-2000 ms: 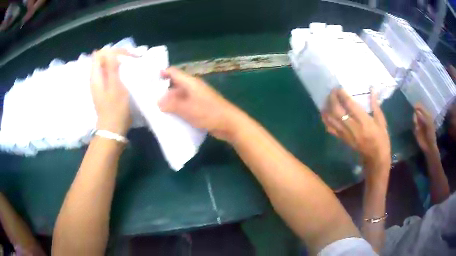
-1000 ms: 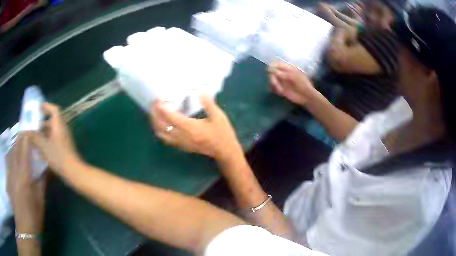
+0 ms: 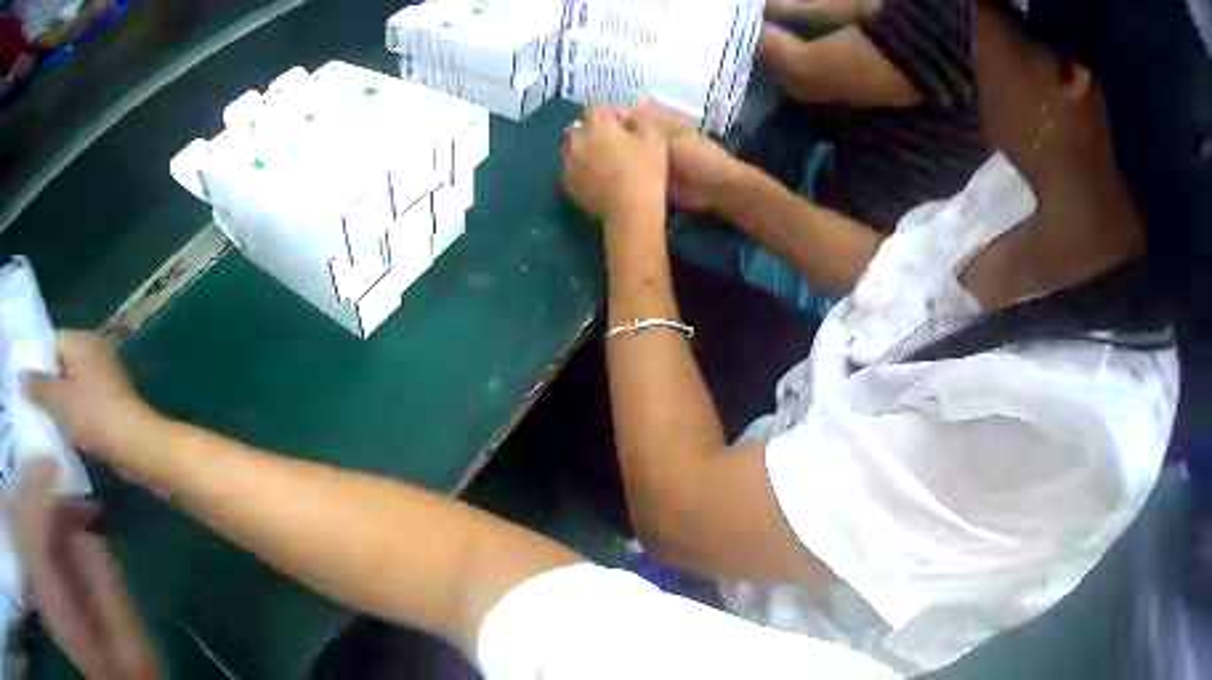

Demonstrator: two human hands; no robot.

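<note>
A long white carton or folded piece [image 3: 24,326] stands at the far left edge, partly cut off and blurred. My right hand [image 3: 91,396] grips its right side with thumb and fingers. My left hand [image 3: 64,551] is blurred and partly cut off below it, its fingers against the lower end of the white material; its grip is unclear. More white material shows at the left edge beside my left hand, too cut off to make out.
A stepped stack of white cartons [image 3: 326,186], end flaps at the far left, stands on the dark-green bench [image 3: 399,385]. Farther cartons [image 3: 651,53] lie beyond. A neighbour in a white blouse [image 3: 970,465] sits close right, hands together at the bench edge.
The view has swung right, so the left carton row has mostly left the picture. The neighbour's hand has let go of the stepped stack and joined the other hand. My hands now sit at the left edge.
</note>
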